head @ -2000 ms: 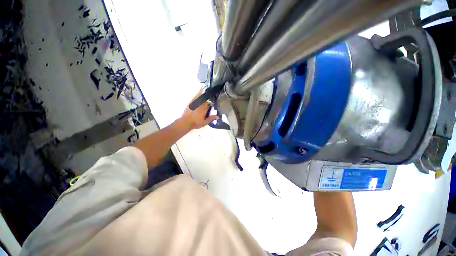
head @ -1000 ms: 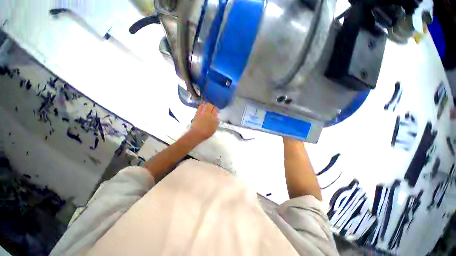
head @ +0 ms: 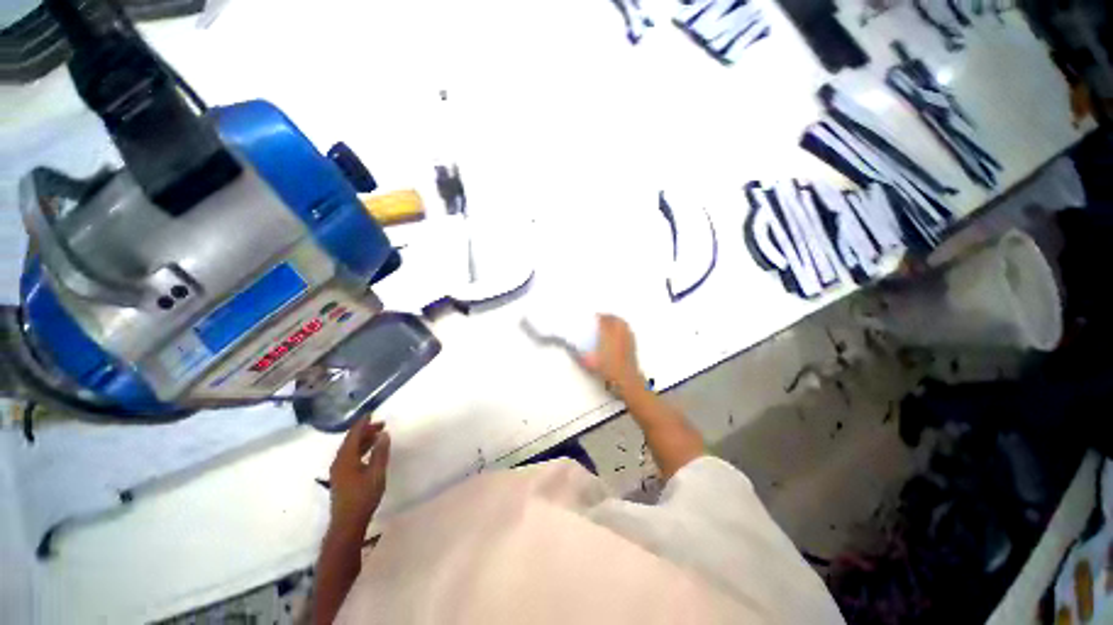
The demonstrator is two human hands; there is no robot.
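Note:
The cutting machine (head: 232, 269), silver with blue bands, stands at the left. A dark grey plate (head: 372, 366) shows at its near side. My left hand (head: 358, 470) is just below this plate, fingers slightly apart, with nothing seen in it; whether it touches the plate is unclear. My right hand (head: 615, 354) is near the table's front edge, closed on one end of a small white cut piece with a dark edge (head: 555, 337). A curved dark-edged piece (head: 494, 297) lies between machine and right hand. Another crescent piece (head: 691, 250) lies farther right.
A yellow bar (head: 394, 206) is beside the machine. Strips with dark edges (head: 806, 238) are heaped on the white table (head: 574, 147) at the right. A white bin (head: 1013, 293) stands beyond the table edge. Scraps litter the floor.
The view has swung right, so the machine now shows at the left. My right hand has come out from behind the machine and holds a small piece. My left hand is off the machine's front.

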